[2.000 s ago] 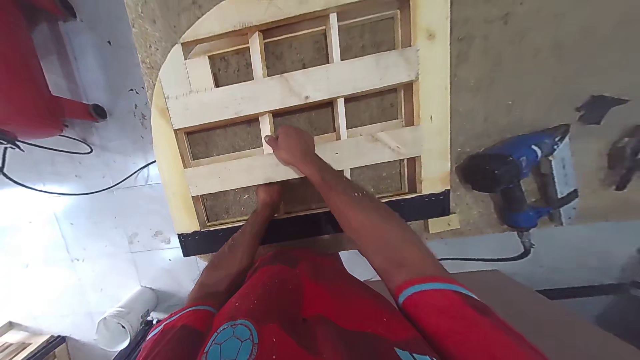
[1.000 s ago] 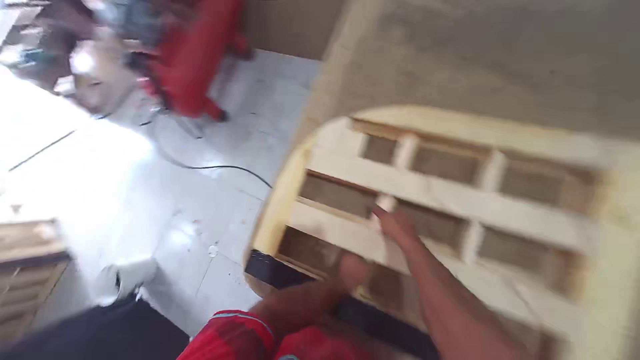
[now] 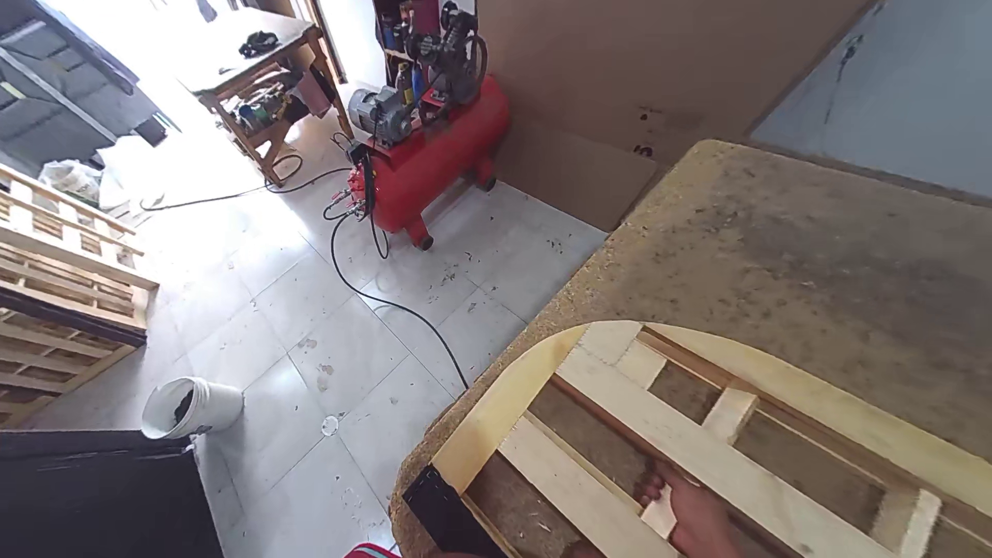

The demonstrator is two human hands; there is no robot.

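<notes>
A wooden slatted frame (image 3: 620, 418) with a rounded corner lies on the worn workbench, a black strip (image 3: 449, 515) along its near edge. My right hand (image 3: 694, 508) is closed round a short wooden crosspiece (image 3: 659, 513) between two long slats. Of my left hand (image 3: 583, 549) only a small part shows at the bottom edge, by the nearer slat; its fingers are hidden.
The workbench top (image 3: 806, 232) reaches right. Beyond its left edge are a red air compressor (image 3: 434, 155), a black hose (image 3: 403, 306) on the tiled floor, a white bucket (image 3: 213, 407), stacked slatted frames (image 3: 70, 271) and a wooden table (image 3: 256, 46).
The view has swung far to the left. My right hand stays at a crosspiece. The blue air tool seen at the right two seconds ago is out of view.
</notes>
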